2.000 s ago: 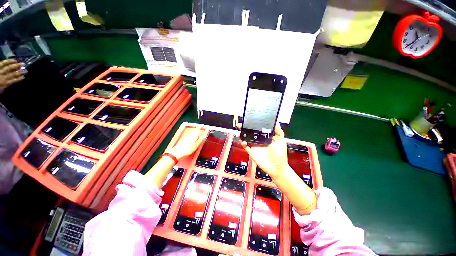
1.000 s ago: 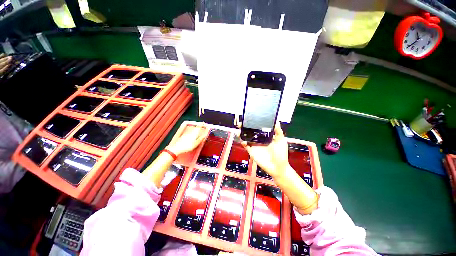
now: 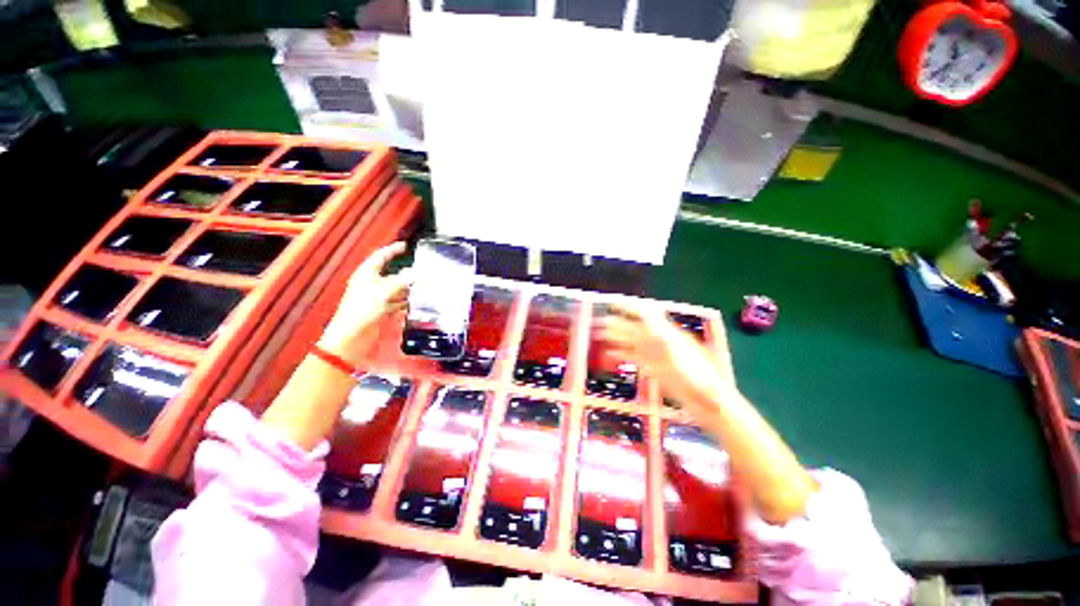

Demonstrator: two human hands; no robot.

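Note:
My left hand holds a smartphone by its left edge, tilted up over the back left of the orange-red foam tray; its screen is pale. My right hand is blurred, over the back row of phones right of centre; whether it touches a phone cannot be told. Phones with reddish screens, such as one in the front row, lie in the tray pockets. A large white sheet stands upright behind the tray.
A stack of orange-red trays with dark phones on top stands at left. A small pink object lies right of the working tray. A blue flat item, a pen holder and another tray are at right. A red alarm clock is upper right.
My right hand no longer holds a phone up before the sheet and has moved down over the tray. My left hand has lifted and now holds a phone. The view has shifted slightly.

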